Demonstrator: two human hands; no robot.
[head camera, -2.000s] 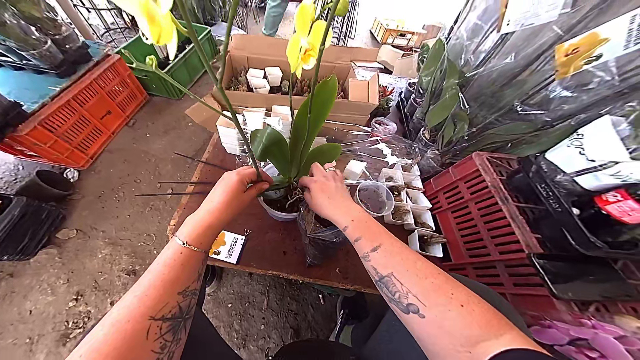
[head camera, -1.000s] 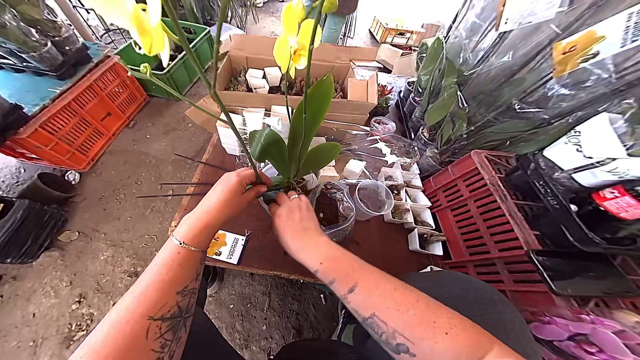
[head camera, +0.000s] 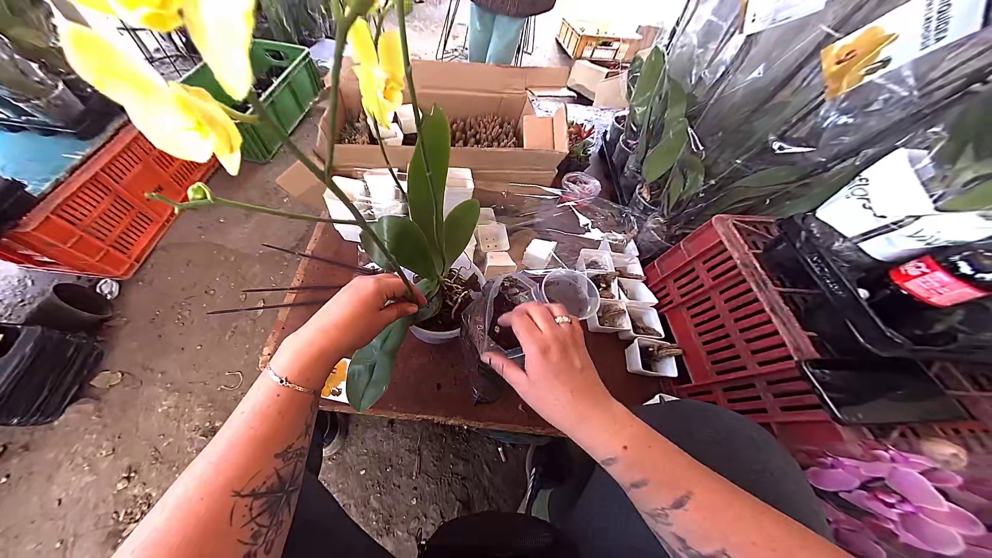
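Note:
My left hand (head camera: 376, 306) closes around the lower stem of a yellow-flowered orchid (head camera: 430, 194), above its white pot (head camera: 438, 334). Roots and dark potting mix show in the pot, and one large leaf (head camera: 377, 368) hangs over its near left side. At the mouth of a clear plastic bag (head camera: 482, 341) of dark potting mix is my right hand (head camera: 542, 349), its fingertips over the mix; whether they pinch any is hidden. A clear plastic cup (head camera: 570, 291) stands just beyond this hand. Thin dark sticks (head camera: 291, 289) jut over the table's left edge.
Small white square pots (head camera: 643, 319) stand to the right on the brown table (head camera: 434, 395). Behind is a cardboard box (head camera: 496, 163) of small plants. A red crate (head camera: 728, 325) and wrapped orchids (head camera: 674, 155) flank the right; an orange crate (head camera: 116, 205) stands left. A person (head camera: 496, 31) is beyond.
My right hand has moved from the orchid's base to the bag on the right. The large low leaf now hangs over the pot's near left side. My left hand stays at the stem.

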